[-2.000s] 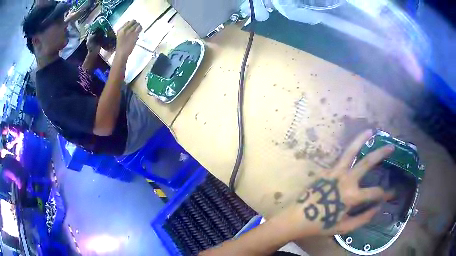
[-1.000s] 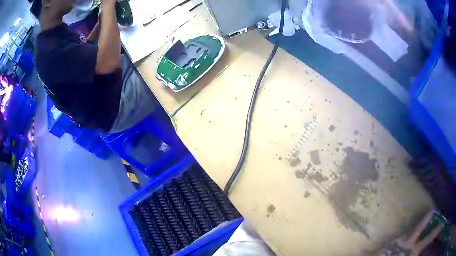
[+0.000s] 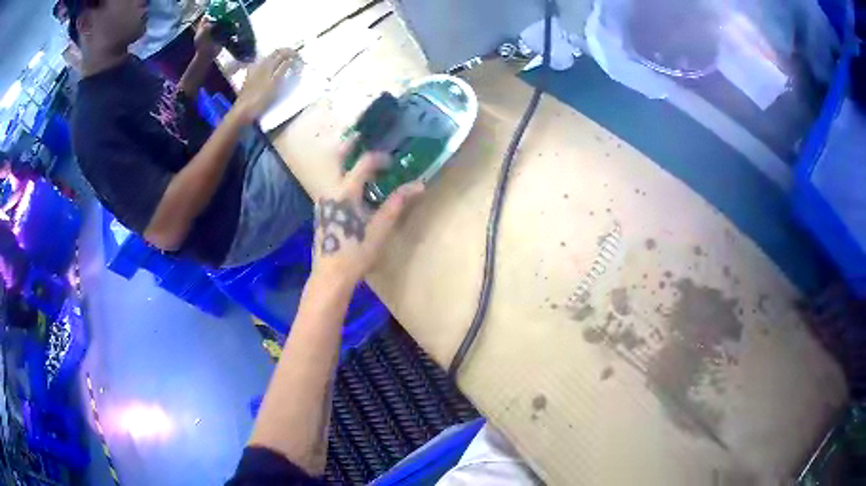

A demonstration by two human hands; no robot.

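My left hand (image 3: 366, 204), bare with a dark pattern on its back, reaches to the upper left and grips the near end of a green housing (image 3: 432, 142). Its thumb is at the near rim; its other fingers are blurred over the end. The housing has a white rim and a grey recess, with a blurred black piece (image 3: 377, 119) standing at its left side. Part of another dark green housing (image 3: 837, 454) shows, cut off, at the lower right edge. My right hand is not in view.
A black cable (image 3: 497, 214) crosses the stained cardboard (image 3: 570, 380). A crate of black inserts (image 3: 389, 408) stands below the bench edge. A co-worker (image 3: 142, 152) sits at the left, holding a green housing (image 3: 231, 28). A clear plastic bag (image 3: 665, 47) lies beyond.
My left hand has come from the housing at the lower right to the one at the upper left. That housing has shifted slightly right. The view has swung leftward from the first frame.
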